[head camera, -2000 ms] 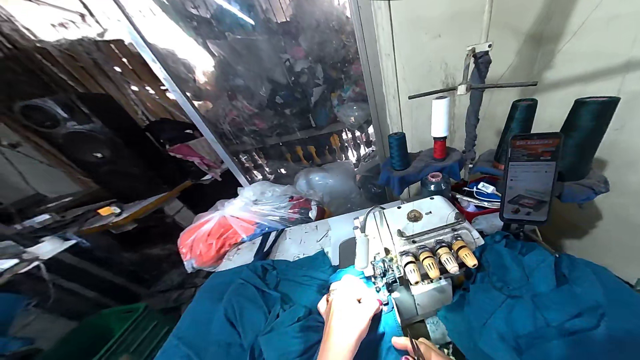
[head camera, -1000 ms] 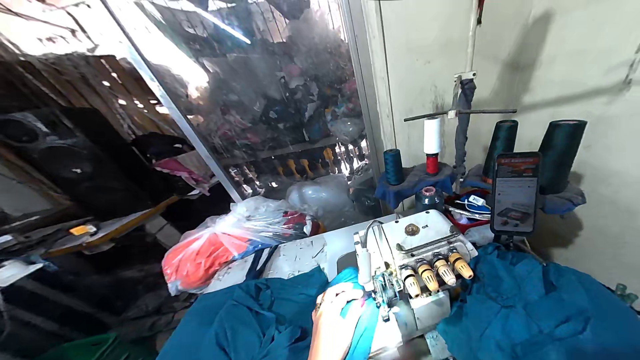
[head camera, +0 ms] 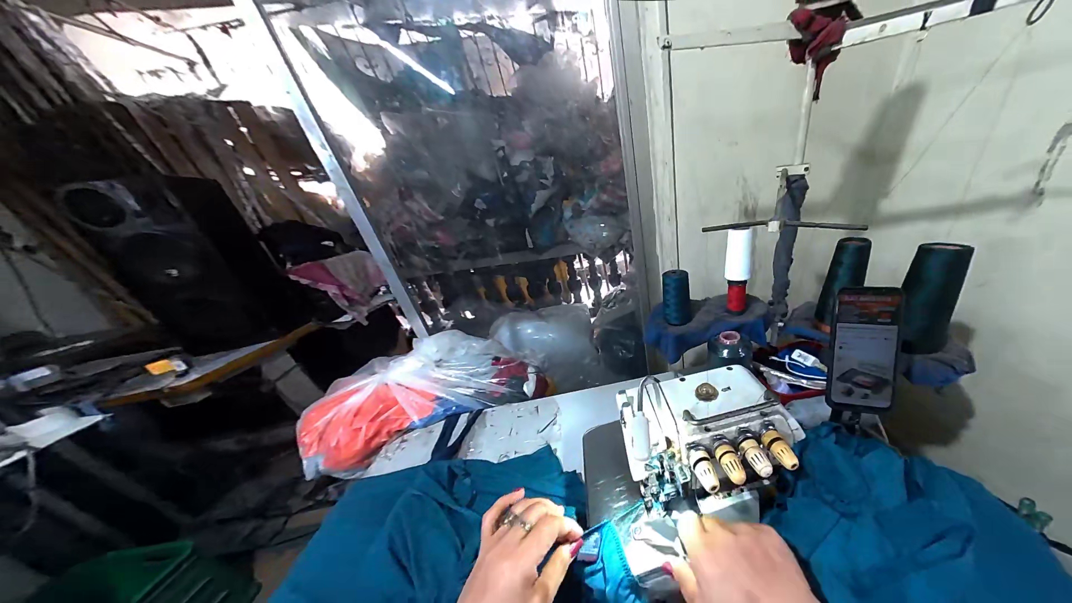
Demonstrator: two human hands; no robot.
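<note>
An overlock sewing machine (head camera: 712, 419) with several tension dials stands on the white table. Teal fabric (head camera: 402, 528) is heaped left of it, and a second teal heap (head camera: 904, 511) lies to its right. My left hand (head camera: 528, 544), with a ring and red nails, pinches a teal piece whose edge bears a small label, just left of the machine's front. My right hand (head camera: 737, 557) is at the lower front of the machine, thumb and fingers at a light-coloured part beside the needle area; it is blurred, and whether it grips anything is unclear.
A clear plastic bag of red and blue cloth (head camera: 377, 410) lies on the table (head camera: 519, 427) at the back left. Behind the machine are thread cones (head camera: 938, 293), a thread stand (head camera: 783, 226) and an upright phone (head camera: 864, 347). A green crate (head camera: 151, 574) sits at the lower left.
My right hand, out of sight one second ago, is now at the machine's front. My left hand and the teal piece have moved away from the needle area, toward the lower left.
</note>
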